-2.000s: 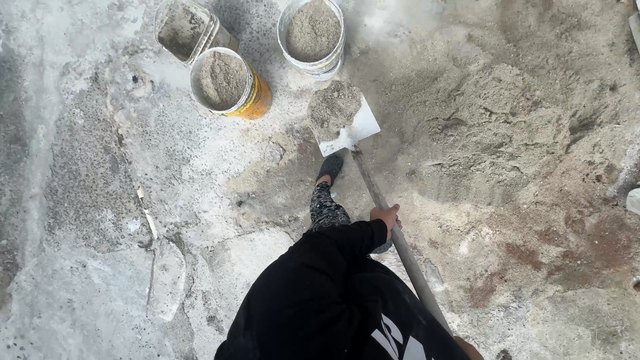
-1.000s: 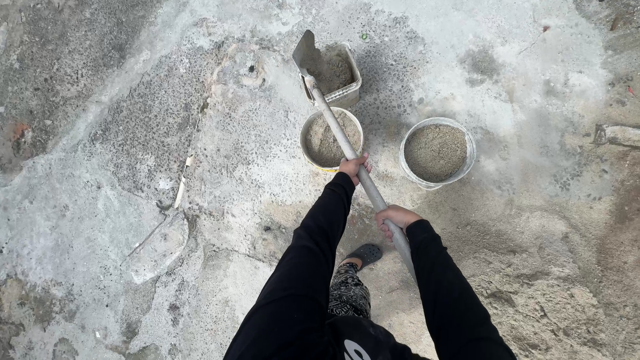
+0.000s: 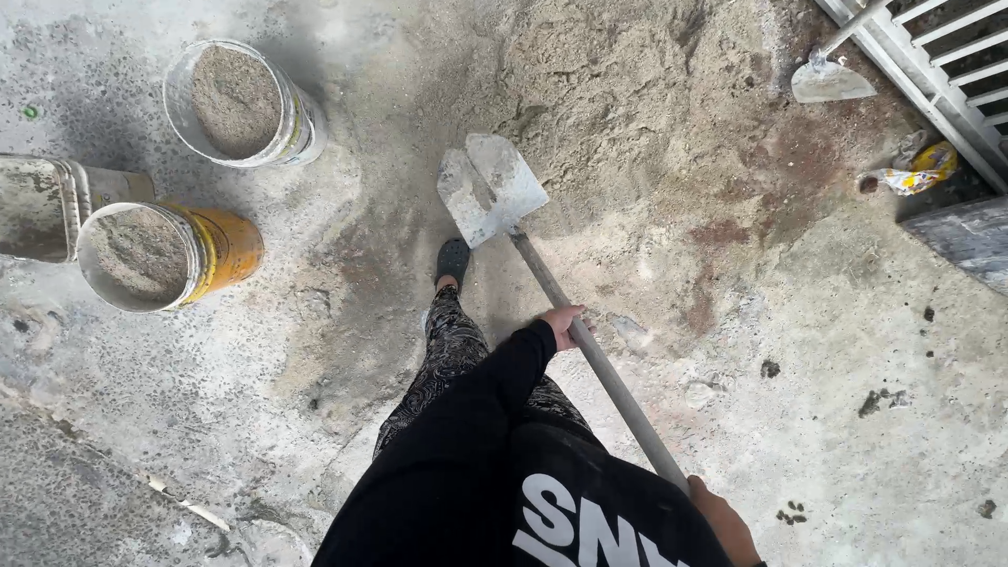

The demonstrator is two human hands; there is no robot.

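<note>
My left hand (image 3: 565,327) grips the wooden handle of a shovel (image 3: 602,366) partway down the shaft. Farther up, near the end of the handle, my right hand (image 3: 718,520) holds it beside my body, its fingers partly hidden. The metal blade, bare but for a little sand, lies over the near-left edge of a spread sand pile (image 3: 622,94). To the left stand a white bucket (image 3: 303,130) and an orange bucket (image 3: 228,244), both holding sand. A squarish pail (image 3: 118,181) is partly cut off at the left edge, its inner wall smeared.
A second shovel (image 3: 831,81) rests at the upper right by a white metal grille (image 3: 929,94). Below it lie a crumpled yellow and white wrapper (image 3: 917,173) and a grey board (image 3: 969,236). My shoe (image 3: 453,264) is close to the blade on rough concrete.
The shovel blade has swung from above the squarish pail to the edge of the sand pile. My right hand has moved back toward my body. The view has shifted to the right.
</note>
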